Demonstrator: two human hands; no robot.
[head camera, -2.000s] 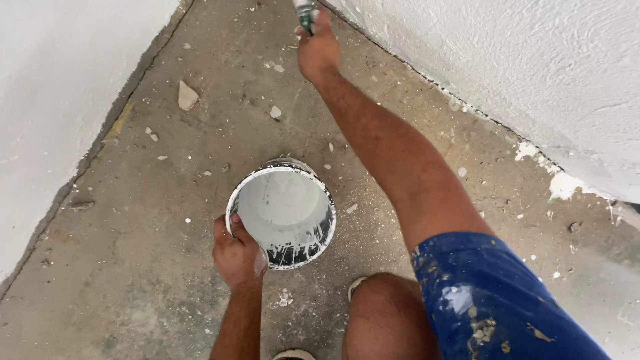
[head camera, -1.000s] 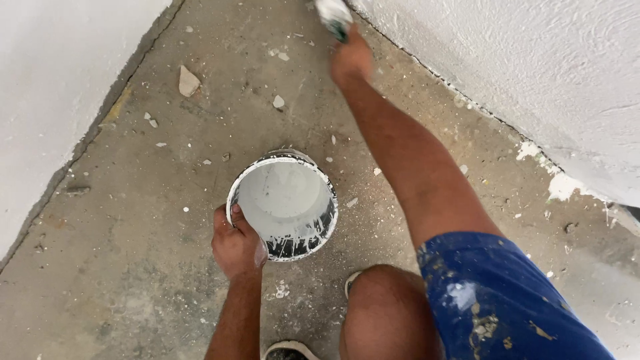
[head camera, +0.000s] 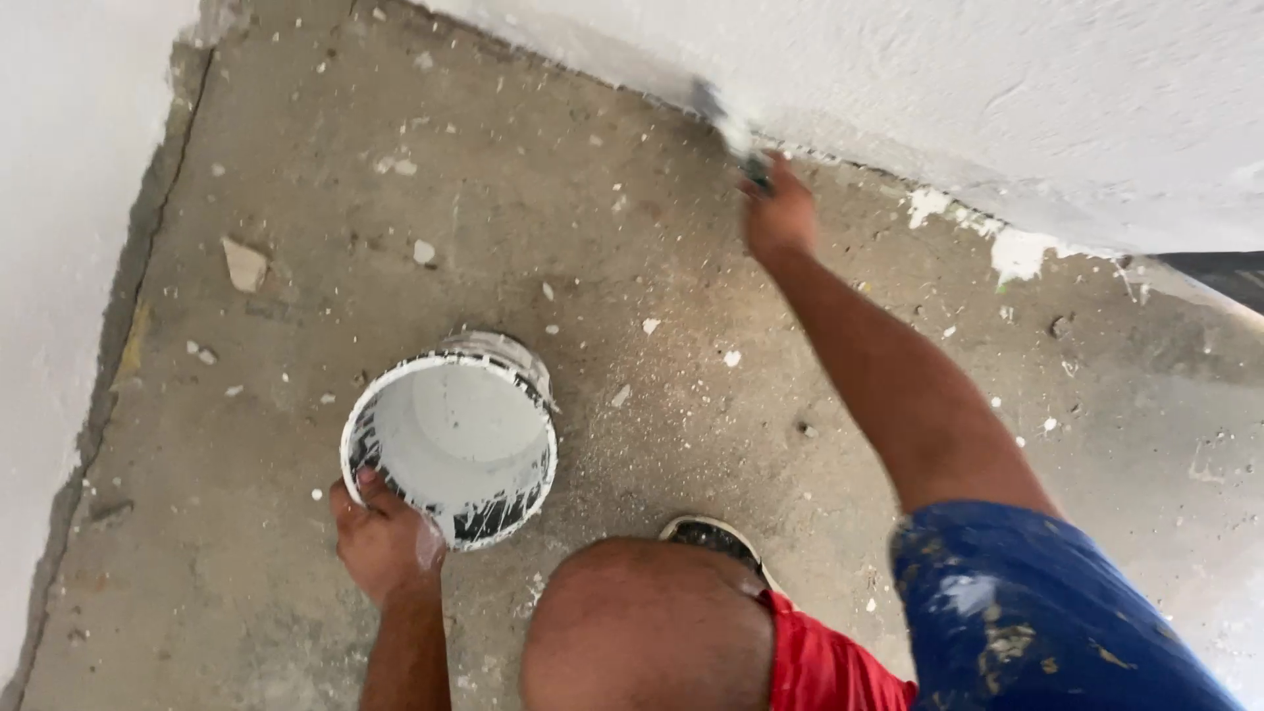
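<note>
With my left hand (head camera: 390, 543) I grip the near left rim of a paint bucket (head camera: 370, 415), thumb over the edge. The bucket is tilted, its mouth toward me; white paint coats the inside and dark streaks show along the near inner wall. My right hand (head camera: 780, 212) is closed around the dark green handle of a paintbrush (head camera: 733, 128). The brush is blurred, and its bristles are at the foot of the textured white wall (head camera: 889, 79), where the wall meets the floor.
The concrete floor (head camera: 632, 434) bears white paint spots, loose chips and a larger flat fragment (head camera: 245, 265). Another white wall (head camera: 79, 197) rises at the left. My bent knee (head camera: 642, 622) and shoe (head camera: 716, 538) are at the bottom. A dark object (head camera: 1220, 276) lies at the right edge.
My right hand has moved right and toward me along the wall's foot with the brush. My left hand still holds the bucket rim. My knee shows farther left.
</note>
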